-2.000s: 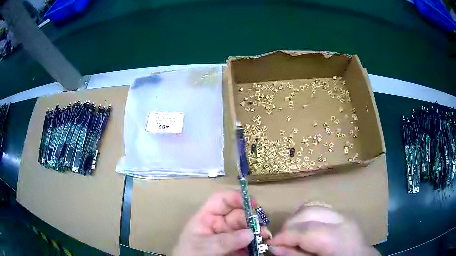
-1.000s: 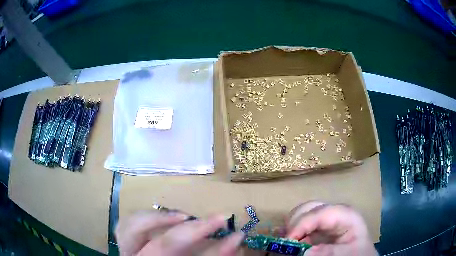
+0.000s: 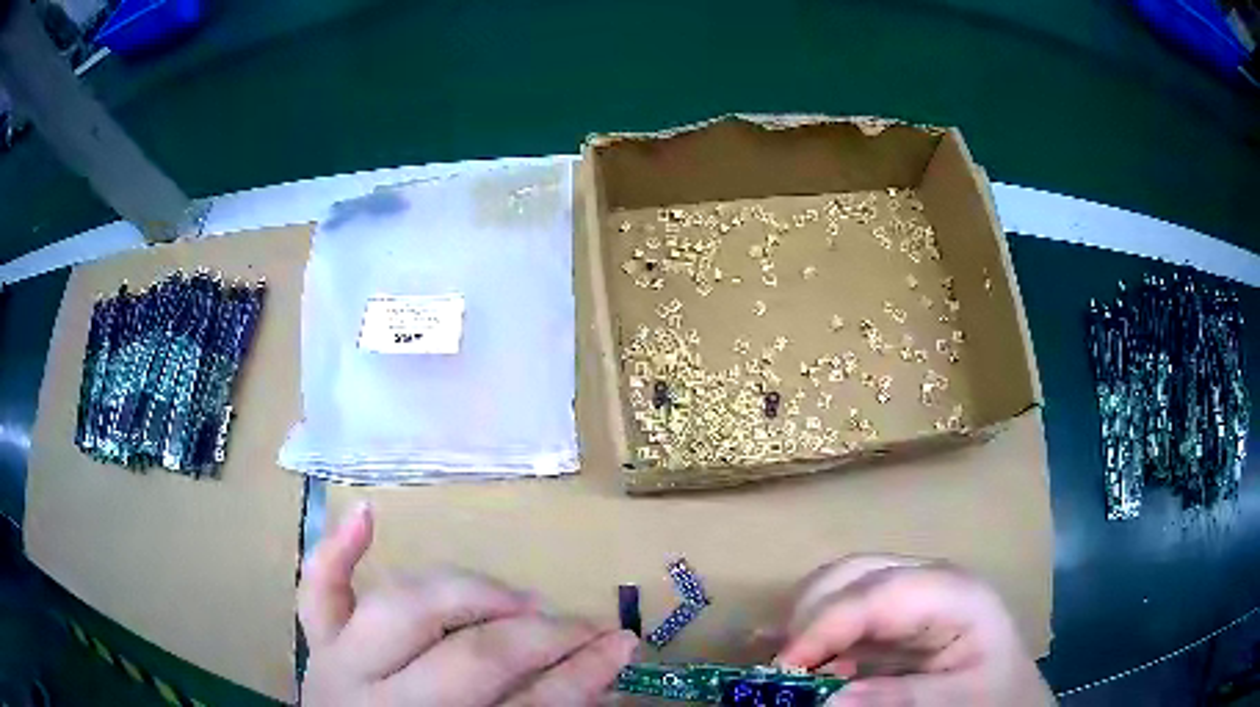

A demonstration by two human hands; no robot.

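A narrow green circuit board lies crosswise between my hands at the bottom edge, its small black digit display glowing blue-white. My left hand holds the board's left end, thumb raised. My right hand holds its right end. The rest of the board is hidden or cut off. A small black block stands just above my left fingertips; I cannot tell whether they touch it. A bent blue-purple patterned strip lies on the cardboard sheet beside it.
An open carton with gold bits stands in the centre right. Flat plastic bags with a label lie left of it. A neat board stack is far left, a looser board pile far right. A grey post rises upper left.
The board has turned from upright to crosswise since the oldest frame. The display glows in the last two frames. My left hand has moved left, its thumb now raised. The view has shifted slightly.
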